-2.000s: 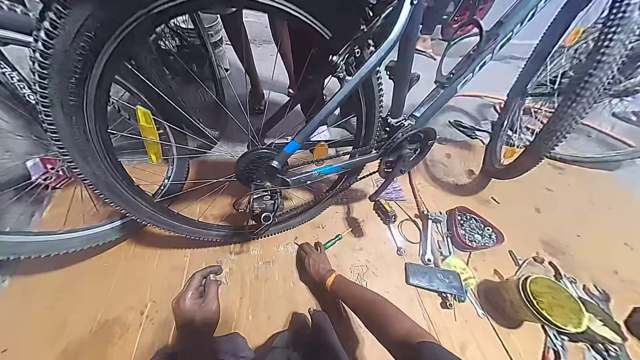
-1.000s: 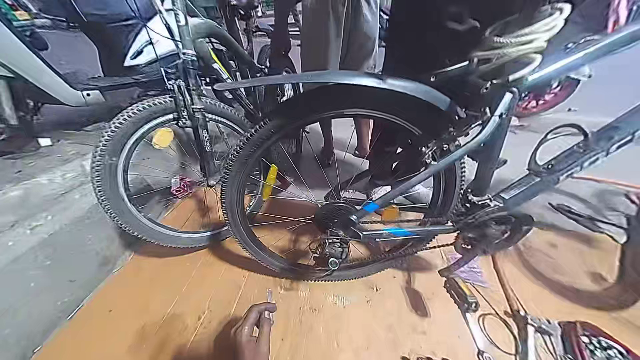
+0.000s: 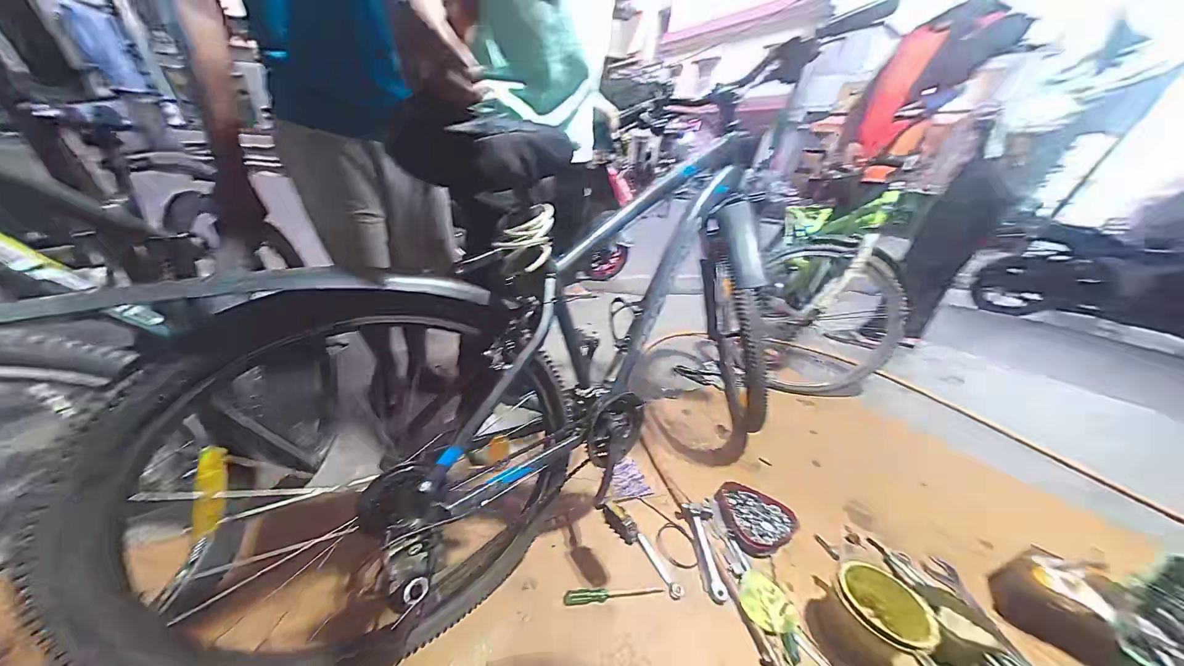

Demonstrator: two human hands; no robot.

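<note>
Neither of my hands shows in the head view now. A grey mountain bike with blue marks on its frame stands upright, its knobby rear wheel at the lower left and a yellow reflector on the spokes. The rear derailleur hangs below the hub, beside the chain. A green-handled screwdriver lies on the tan floor sheet under the crankset. To its right lie wrenches and a dark red tray of small metal parts.
A yellow-rimmed container stands among more tools at the lower right. An orange hose or cable crosses the ground. People stand behind the bike. Another bicycle is at the back right, and parts of others show at the left.
The view has swung up and to the right. My hands, both visible two seconds ago near the rear wheel, are out of sight; one second ago one hand showed, holding something small.
</note>
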